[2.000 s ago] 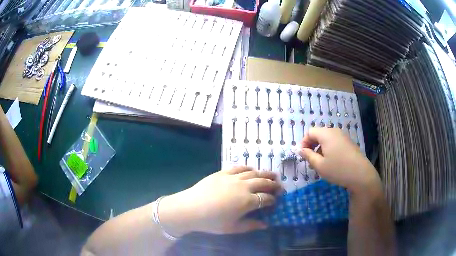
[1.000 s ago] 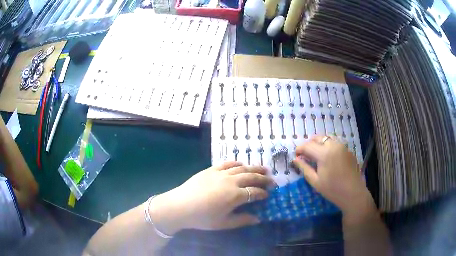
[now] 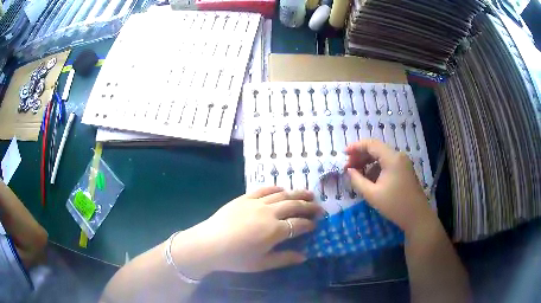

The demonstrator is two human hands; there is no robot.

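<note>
A white board [image 3: 252, 118] with rows of dark dumbbell shapes lies in front of me, partly over brown cardboard. A blue patterned sheet [image 3: 356, 232] covers its near edge. My left hand [image 3: 267, 228] lies flat with fingers spread on the board's near left part and the sheet, holding nothing. My right hand [image 3: 388, 180] is over the board's middle right, thumb and forefinger pinched together; whatever is between the fingertips is too small to tell. A small curved silvery piece [image 3: 330, 175] lies on the board just left of my right fingertips.
A second white board [image 3: 160, 77] lies at back left. Tall stacks of thin boards [image 3: 489, 136] stand at right. A zip bag [image 3: 95, 195], pens [image 3: 62, 148] and metal pieces on cardboard [image 3: 37, 89] lie left. A person's arm [image 3: 21, 222] shows at left edge.
The whole view has shifted slightly. My right hand has moved a little up the board, its fingertips drawn closer together. My left hand has stayed in place on the board.
</note>
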